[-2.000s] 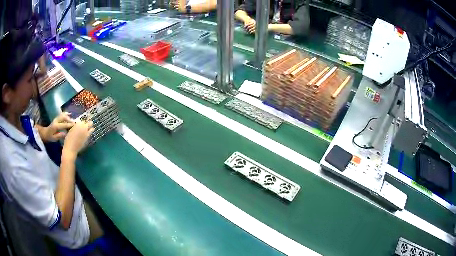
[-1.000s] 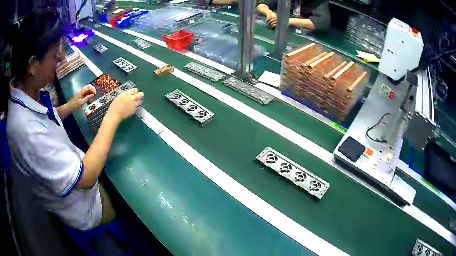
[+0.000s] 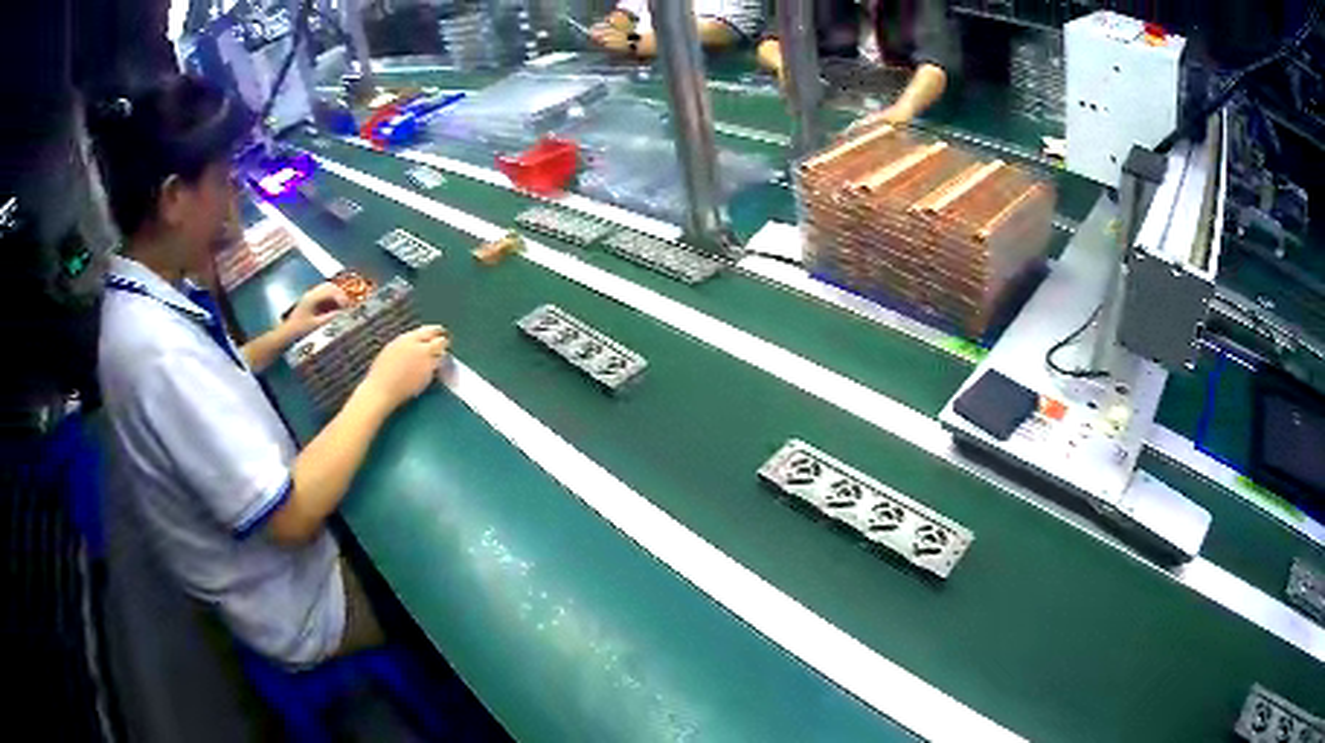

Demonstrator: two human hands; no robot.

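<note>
Neither of my hands is in the picture. Nearest in front of me, a four-port metal housing [image 3: 866, 508] lies flat at a slant on the dark green conveyor belt [image 3: 654, 465], its four dark round openings facing up. A second housing [image 3: 581, 346] lies farther up the belt. Part of another housing [image 3: 1279, 717] is cut off by the lower right edge. The glossy green bench [image 3: 480, 508] runs along the near side of the belt, with small bright specks on it.
At left, a seated person [image 3: 218, 436] has both hands at a housing stack [image 3: 349, 349] by small copper inserts [image 3: 353, 286]. Across the belt are copper-brown stacked plates [image 3: 930, 232], a white bench machine [image 3: 1054, 407], metal posts and a red bin [image 3: 538, 166]. Other people's arms show behind.
The view has shifted, so the seated person and stack sit farther right in the picture. That person's hands have moved from close together to opposite sides of the stack.
</note>
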